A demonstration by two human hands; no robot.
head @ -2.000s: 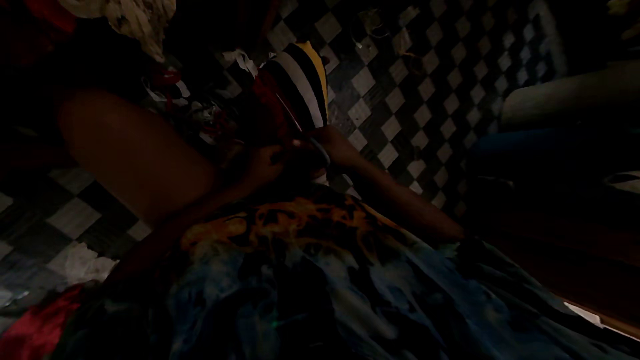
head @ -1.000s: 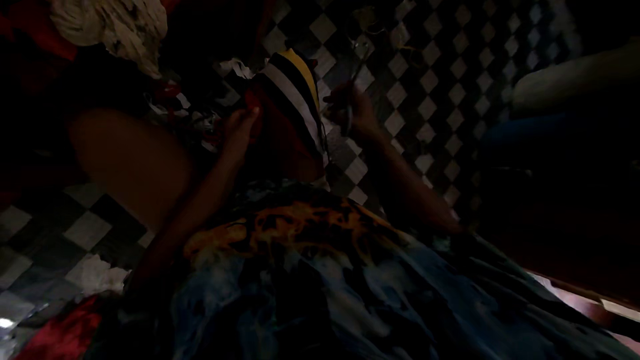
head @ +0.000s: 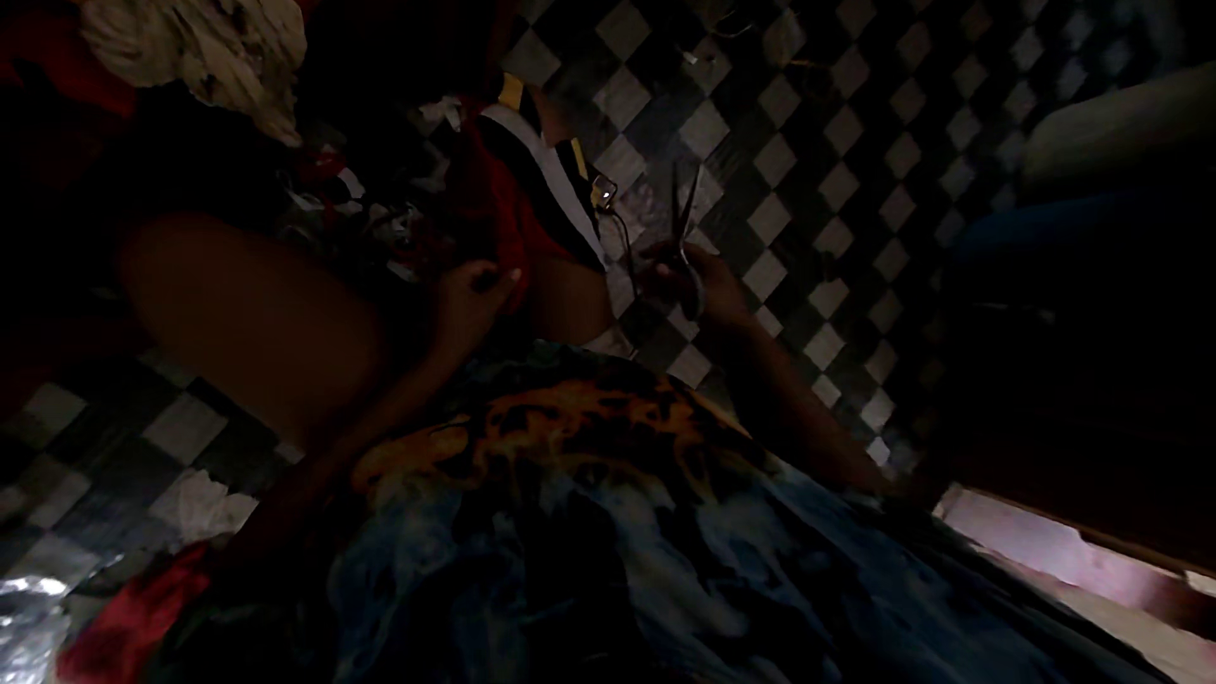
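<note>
The view is very dark. My left hand (head: 470,302) pinches the edge of a red fabric piece (head: 513,223) with black, white and yellow stripes, which lies over my leg. My right hand (head: 686,283) is to the right of the fabric and holds metal scissors (head: 682,228), their handles in my fingers and their narrowly parted blades pointing up and away. A thin dark cord (head: 627,249) hangs between the fabric and my right hand, beside a small shiny object (head: 604,193) at the fabric's edge.
Below is a black-and-white checkered floor (head: 769,157). Small scraps (head: 380,223) lie left of the striped fabric. A pale crumpled cloth (head: 204,52) is at the upper left, a red cloth (head: 142,613) and shiny plastic (head: 28,617) at the lower left. A pale rounded object (head: 1111,128) stands at the right.
My hands were together at the striped fabric two seconds ago and are now apart. The right hand with the scissors has moved right. The striped fabric now appears folded or bent at its upper part.
</note>
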